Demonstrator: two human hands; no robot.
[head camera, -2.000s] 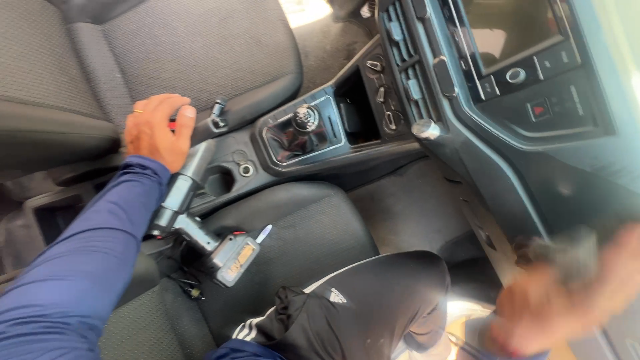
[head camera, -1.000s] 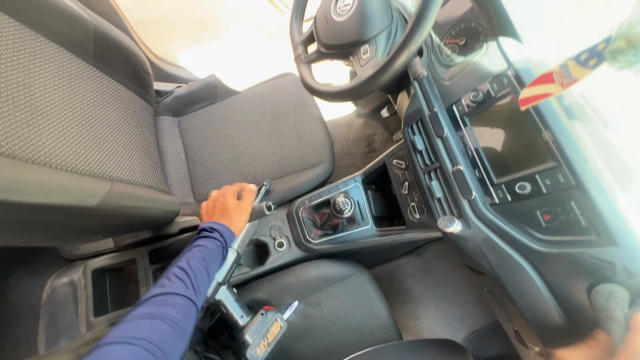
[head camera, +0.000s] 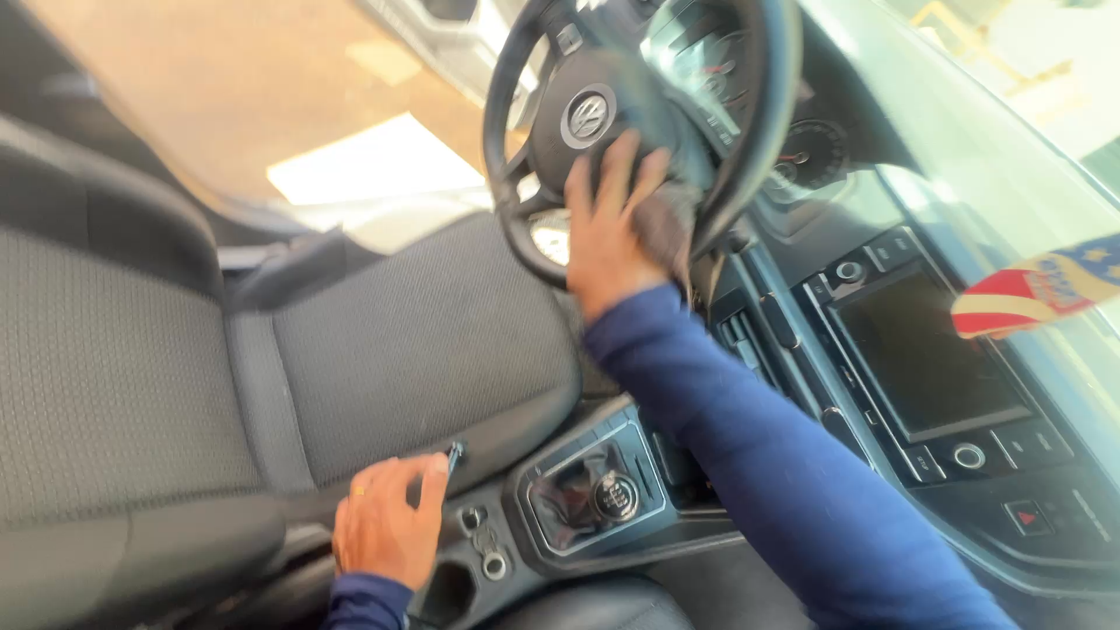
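My left hand (head camera: 389, 525), with a ring on one finger, is curled between the driver's seat (head camera: 420, 350) and the centre console. It is around a slim dark rod-like piece (head camera: 455, 455), whose tip shows past the thumb; the rest is hidden. Out over the lower part of the steering wheel (head camera: 507, 114) reaches my right hand (head camera: 617, 227), back up and fingers spread. Blurred under its palm and thumb side is a dark brownish cloth (head camera: 667, 229). Whether the fingertips touch the wheel hub (head camera: 588, 116) cannot be told.
The gear lever (head camera: 615, 497) and a cup holder (head camera: 451, 591) are on the console beside my left hand. My right forearm passes over it near the dashboard screen (head camera: 927, 350). A striped, starred item (head camera: 1032, 293) hangs at the right. Beyond the driver's seat, the door side shows bright ground.
My right hand has moved from the lower right up to the steering wheel. The battery-powered tool seen earlier beside the left arm is out of view. The view has shifted toward the driver's side.
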